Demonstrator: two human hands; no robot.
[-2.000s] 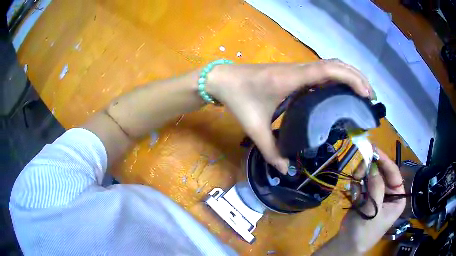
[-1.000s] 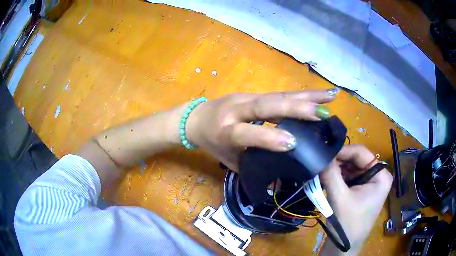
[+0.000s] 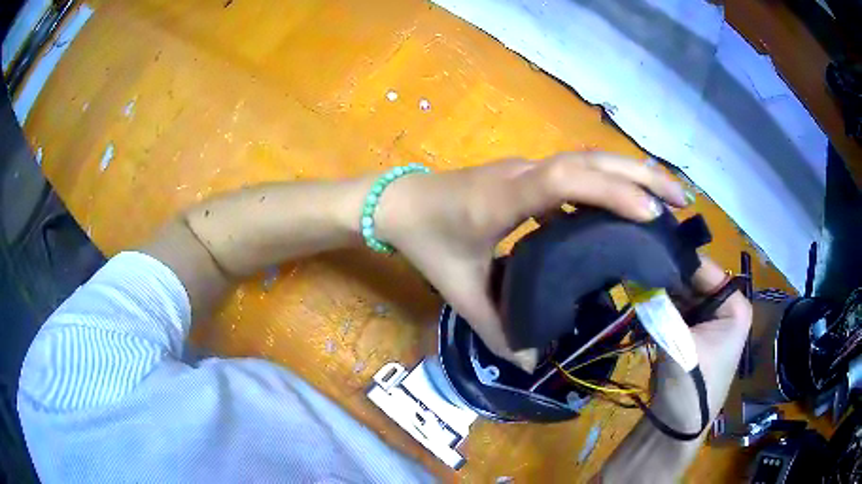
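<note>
My left hand [image 3: 529,217], with a green bead bracelet, grips the black rounded camera head cover [image 3: 586,269] from above and holds it tilted over the base. The black round base housing [image 3: 491,383] lies below it, joined to the white slotted bracket [image 3: 419,416] on the table. Thin red, yellow and white wires [image 3: 591,378] run between head and base. A white flat strip [image 3: 666,331] leads from the head into a black cable [image 3: 701,406]. My right hand [image 3: 714,331] is behind the head's right side, holding a dark slim tool [image 3: 723,301]; its fingertips are partly hidden.
The worn orange tabletop [image 3: 284,104] has two small white bits [image 3: 407,100]. A long white-and-grey strip [image 3: 662,95] runs along the far side. Another open black unit [image 3: 803,350] with dark rods stands at the right edge, with dark parts [image 3: 784,458] below it.
Since one second ago, the head cover has turned and moved slightly right and up. My left fingers now curl over its top. The white strip faces outward, and my right hand sits partly behind the head.
</note>
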